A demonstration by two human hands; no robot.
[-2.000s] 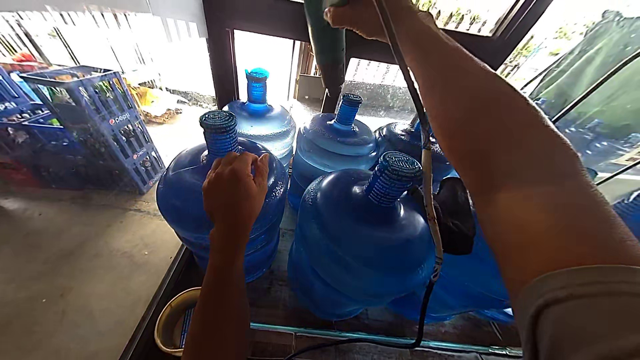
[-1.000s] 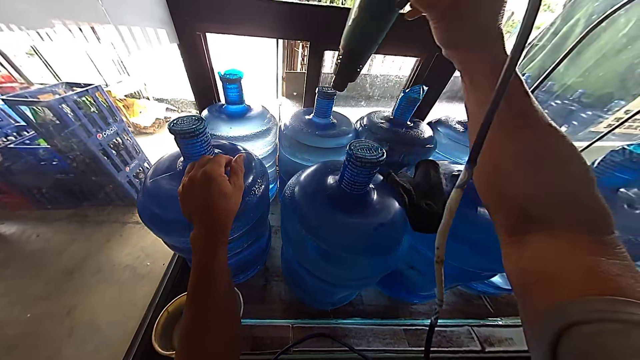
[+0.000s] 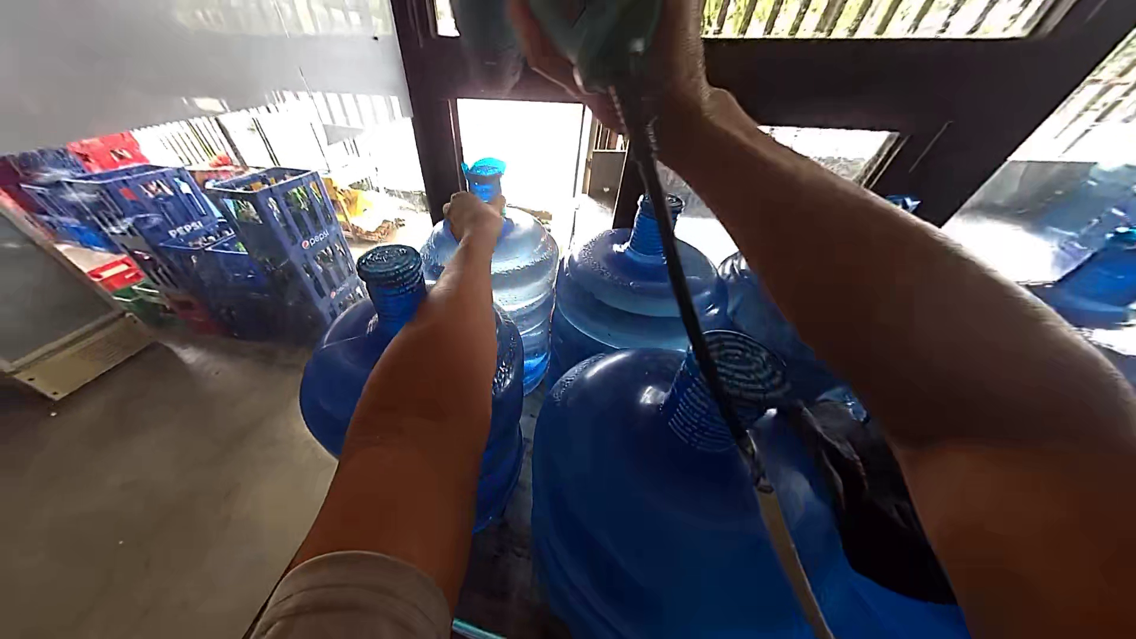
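Note:
My left hand (image 3: 475,216) reaches to the neck of the back-left water jug (image 3: 524,257), whose cap (image 3: 485,170) has a loose bright-blue edge. Its fingers touch that neck; how firmly is not clear. My right hand (image 3: 670,62) is raised at the top, closed round a green heat gun (image 3: 599,31), and the cord (image 3: 672,248) hangs down from it. A front-left jug (image 3: 342,373) is partly behind my left forearm. The large front jug (image 3: 612,470) and a middle jug (image 3: 630,275) have wrapped blue necks. A black plastic bag (image 3: 874,497) lies under my right forearm.
Blue plastic crates (image 3: 311,235) of bottles stand at the left, near red ones. Dark window framing (image 3: 825,84) rises behind the jugs. Concrete floor (image 3: 169,497) shows at lower left. More jugs are partly hidden at the right, and the cord crosses the front jug.
My left hand has moved from the front-left jug's neck to the back-left jug's neck. My right hand still holds the heat gun. The view has moved closer to the jugs.

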